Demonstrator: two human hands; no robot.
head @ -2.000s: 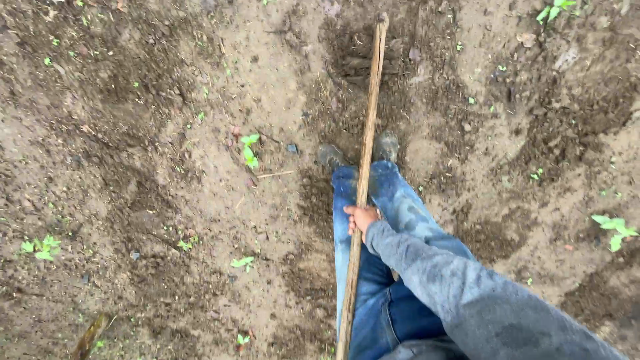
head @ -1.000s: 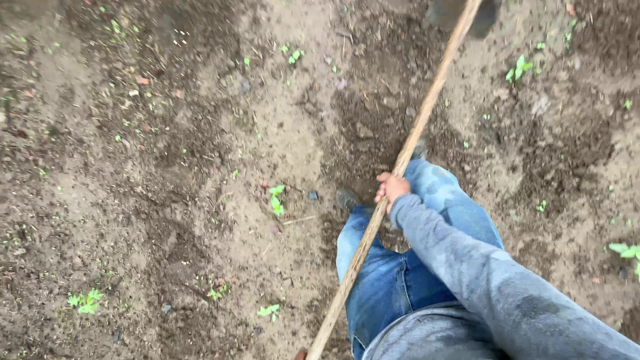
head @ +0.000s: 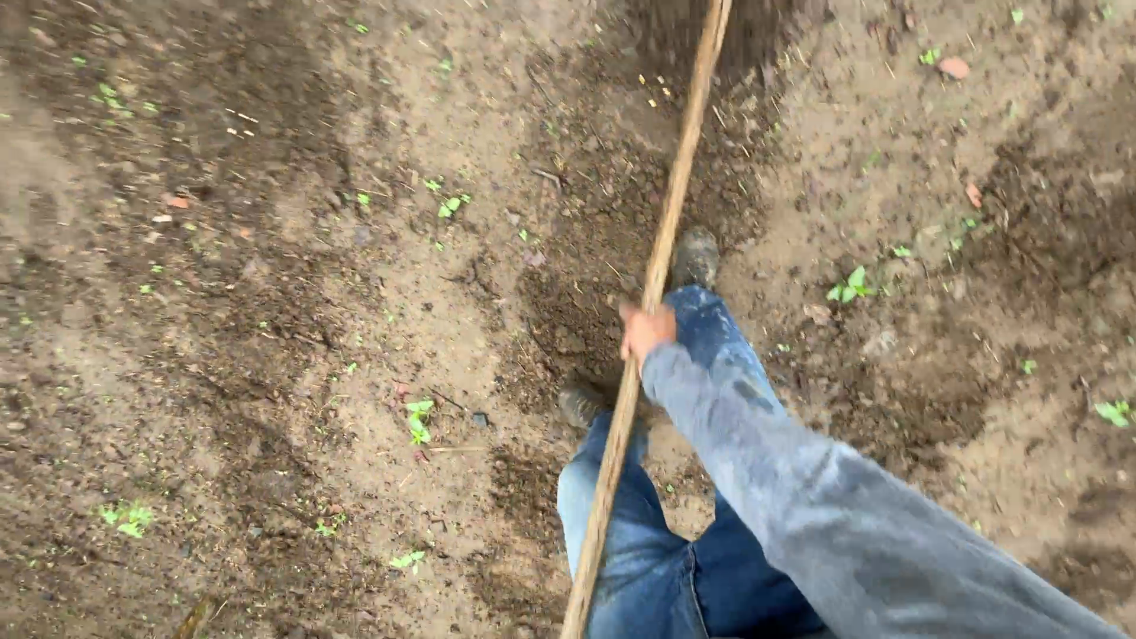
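My right hand, reaching in from the lower right in a grey sleeve, is closed around a long wooden pole. The pole slants across my legs, from the bottom edge up past the top edge, so both of its ends are out of view. At the top, a dark blurred patch lies behind it; whether this is soil or a tool's head I cannot tell. My left hand is not in view.
My muddy shoes, one forward and one farther back, stand on bare soil. Small green seedlings grow left and right. A piece of wood lies at the lower left.
One foot is now ahead of the other; two seconds ago they were nearly level. The pole's upper end, seen at first, has passed out of the top of the view. My right hand has kept its grip.
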